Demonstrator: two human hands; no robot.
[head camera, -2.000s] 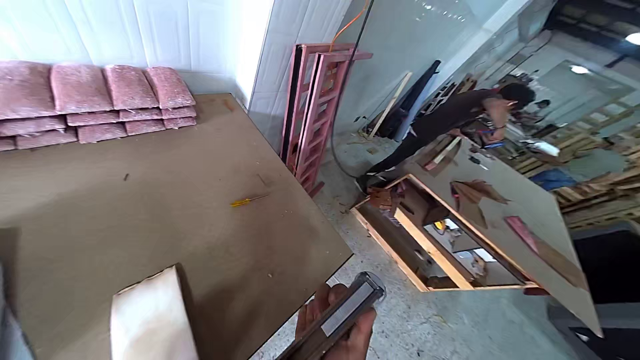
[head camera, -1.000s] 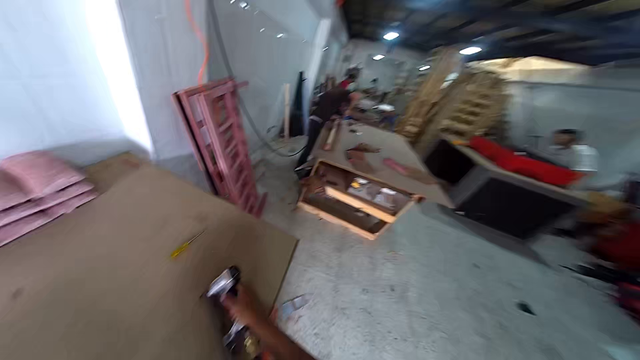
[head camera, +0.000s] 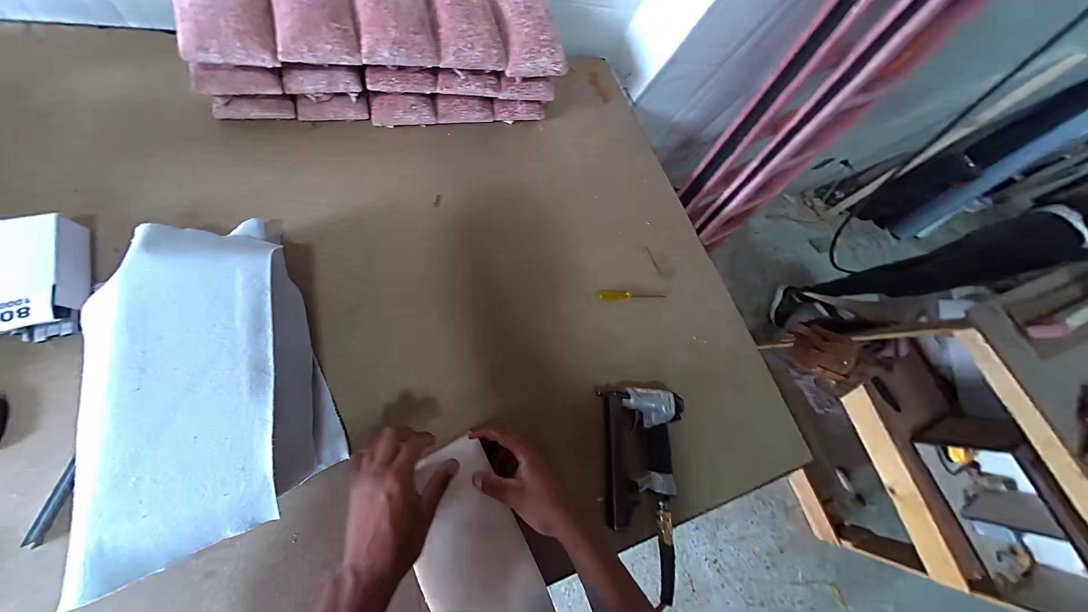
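A long pale strip of sheet material lies at the table's near edge. On its left edge is my left hand, thumb over the strip and fingers spread. My right hand pinches its far right corner between thumb and fingers. To the right of that hand a pneumatic staple gun with tape on its body rests on the table, its hose running off the near edge. A yellow-handled screwdriver lies farther back. Left of my hands are larger pale cut sheets, stacked and partly folded.
Pink padded, channelled panels are stacked at the back of the brown table. A white box stands far left. Beyond the right edge are pink frames, a wooden frame and a person's leg.
The staple gun, near my right hand one second ago, now lies on the table. Both hands are now at the pale strip. The view has swung back down to the table.
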